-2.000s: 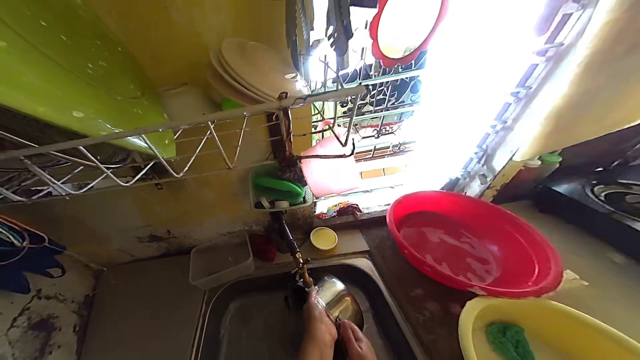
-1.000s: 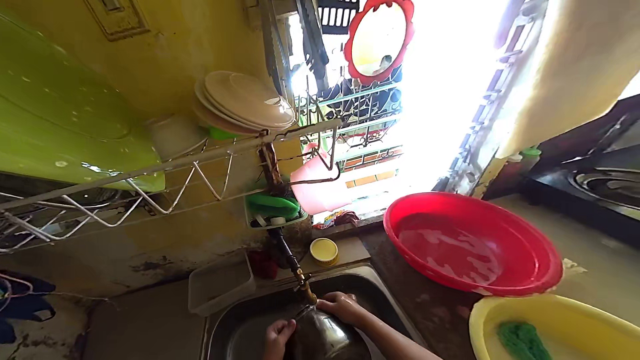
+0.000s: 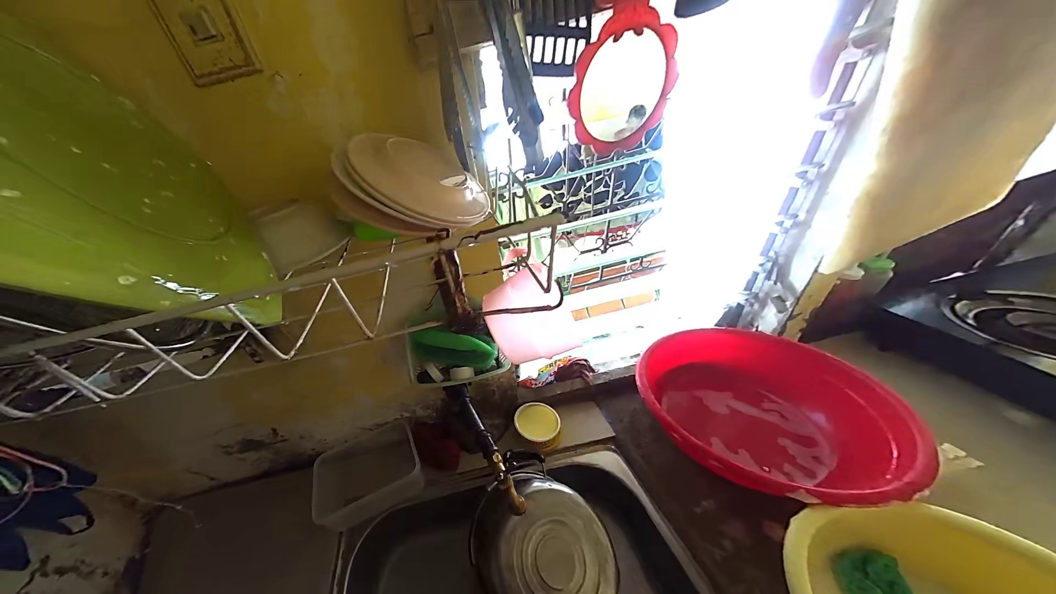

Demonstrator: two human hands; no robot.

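A round stainless steel pot (image 3: 553, 536) is tilted in the metal sink (image 3: 652, 528), with its ringed base facing up toward me. The brass faucet (image 3: 503, 478) reaches over the pot's upper edge, and a dark handle shows just behind it. Neither my left hand nor my right hand is visible; the pot's lower part is cut off by the frame's bottom edge. Behind the sink stands a small yellow-topped tub (image 3: 537, 422). To the right, a red plastic basin (image 3: 784, 412) holds water, and a yellow basin (image 3: 949, 544) contains a green scrubbing mesh (image 3: 870, 571).
A clear plastic container (image 3: 367, 474) sits left of the sink. A wire dish rack (image 3: 289, 289) with plates (image 3: 417, 181) projects at upper left. Beside the window, a green caddy (image 3: 454, 351) hangs behind the faucet. A black stove (image 3: 982, 322) is at far right.
Both hands, on the pot one second ago, are out of view now. The pot has turned so that its ringed base shows.
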